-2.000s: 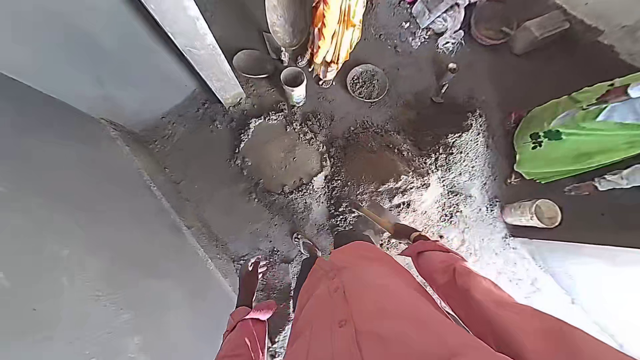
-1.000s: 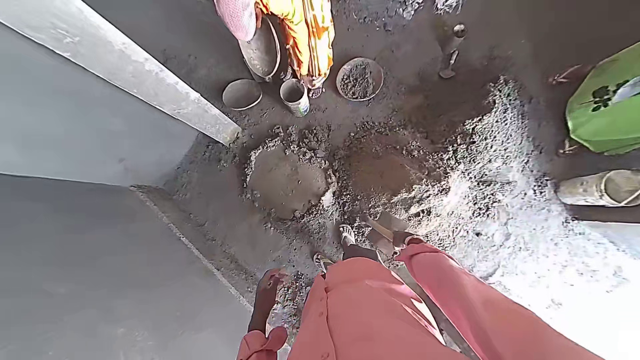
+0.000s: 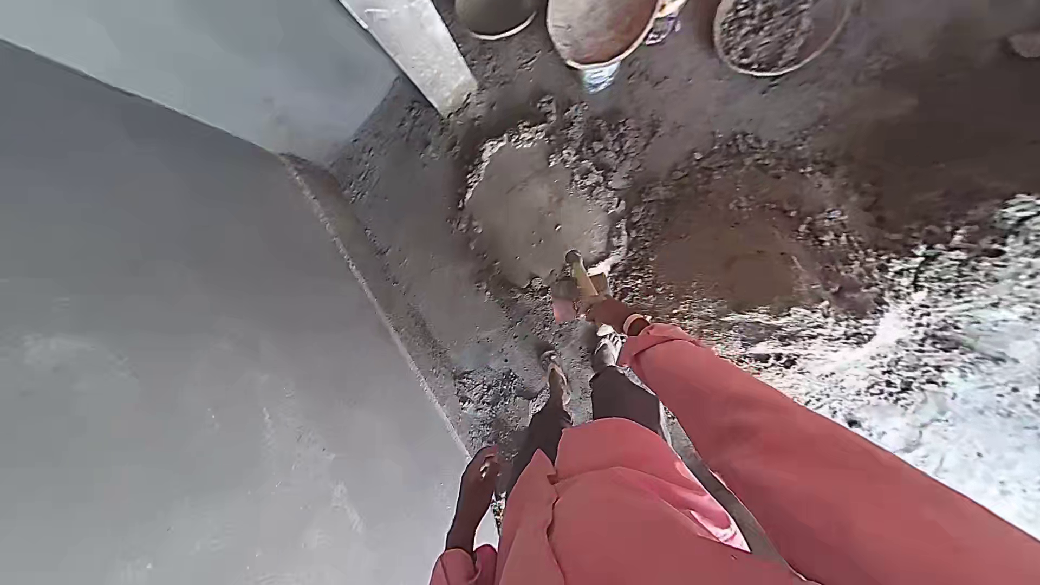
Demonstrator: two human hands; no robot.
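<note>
My right hand [image 3: 608,314], at the end of a red sleeve, is closed around a small tool with a yellowish handle [image 3: 580,275]; its exact kind is unclear. The tool is over the near edge of a round pool of wet grey mortar [image 3: 532,207], which is ringed by crumbly material. To the right of this pool lies a second, browner wet patch [image 3: 743,260]. My left hand [image 3: 478,486] hangs low beside my leg, near the wall, with its fingers curled; whether anything is in it cannot be made out.
A grey plastered wall [image 3: 203,325] fills the left side, and a pale post [image 3: 418,53] stands beyond it. Along the far edge are a dark pan [image 3: 496,20], a tilted round vessel [image 3: 601,32] and a pan of mortar [image 3: 780,41]. Sunlit pale rubble [image 3: 918,357] spreads to the right.
My right hand has moved forward with the tool, from beside my feet to the near edge of the mortar pool. The view has shifted, and the green cloth at the right has left it.
</note>
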